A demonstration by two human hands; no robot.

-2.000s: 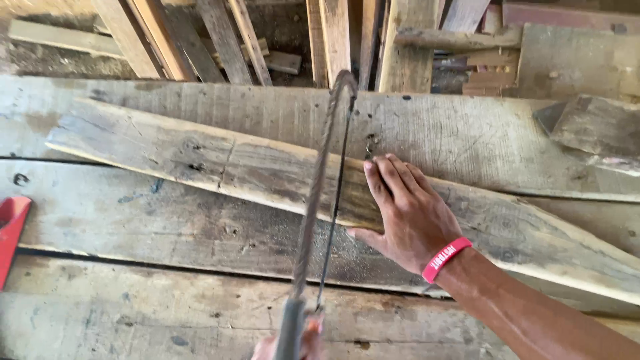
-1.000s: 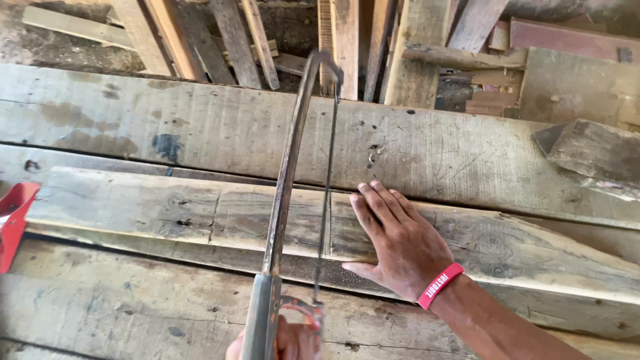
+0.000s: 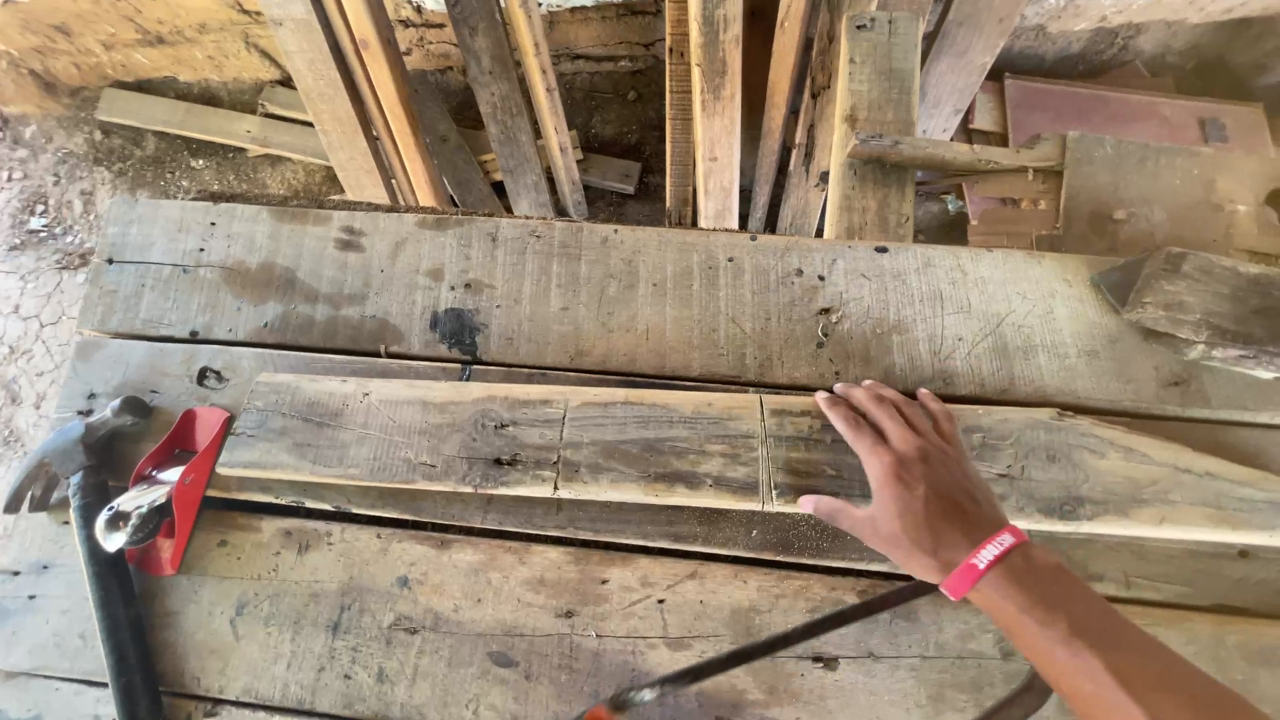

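Note:
My right hand [image 3: 905, 480] lies palm down on a weathered wooden board [image 3: 660, 445], fingers spread towards its far edge and thumb near its close edge. A pink wristband [image 3: 984, 563] circles that wrist. Just left of the hand, a narrow kerf [image 3: 765, 450] crosses the board; a thinner line crosses it farther left. Parts of a bow saw [image 3: 780, 640] show at the bottom, passing behind my right forearm, with an orange bit at the frame edge. My left hand is out of view. Sawdust lies below the kerf.
A claw hammer [image 3: 110, 560] and a red block plane [image 3: 180, 490] lie at the left on the plank bench [image 3: 620, 290]. A rough wood block [image 3: 1210, 300] rests at the right. Upright lumber [image 3: 715, 120] stands behind, with gaps between the bench planks.
The saw, upright across the board in my left hand before, is now low at the bottom edge. My left hand has left the view. My right hand stays on the board.

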